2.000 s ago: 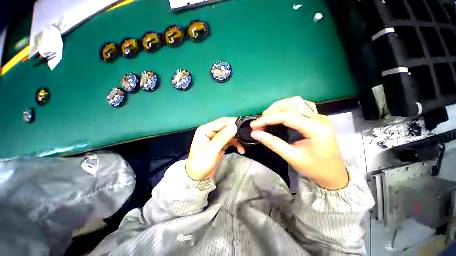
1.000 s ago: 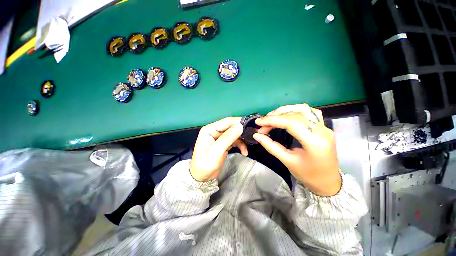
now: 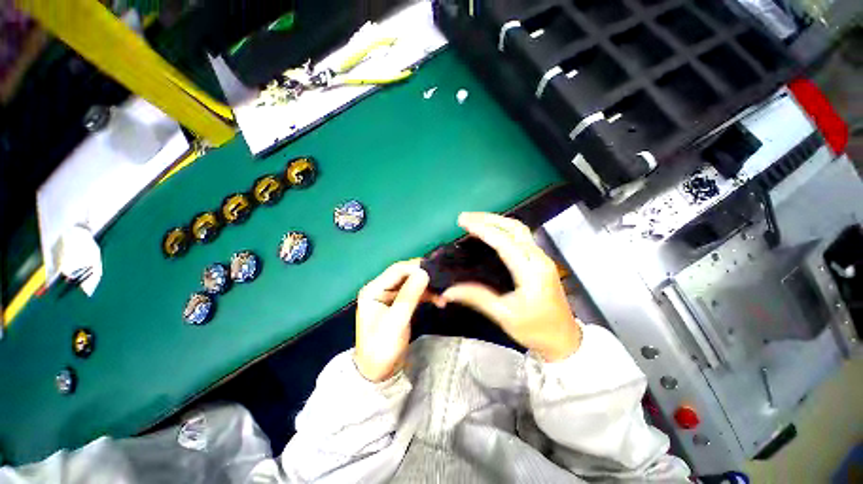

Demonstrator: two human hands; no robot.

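My left hand (image 3: 386, 319) is in front of my lap with its thumb and fingers pinched at the left edge of a dark round part, seemingly the black watch case (image 3: 454, 264). The part is blurred against the dark gap below the bench, so its outline is unclear. My right hand (image 3: 519, 288) is on the part's right side, with thumb and fingers spread wide apart. Gold-faced subassemblies (image 3: 237, 207) lie in a slanting row on the green mat (image 3: 397, 151). Several silver-blue modules (image 3: 294, 248) lie nearer me.
A black foam parts tray (image 3: 653, 90) is at the upper right. The white-based press (image 3: 606, 284), with a red button (image 3: 686, 417), is at the right. Yellow-handled pliers (image 3: 369, 77) lie on white paper at the back. Another person's grey sleeve (image 3: 199, 440) is at the lower left.
The view has turned toward the right, showing more of the press and tray. My right thumb and fingers have spread apart; before, they were close together at the black case.
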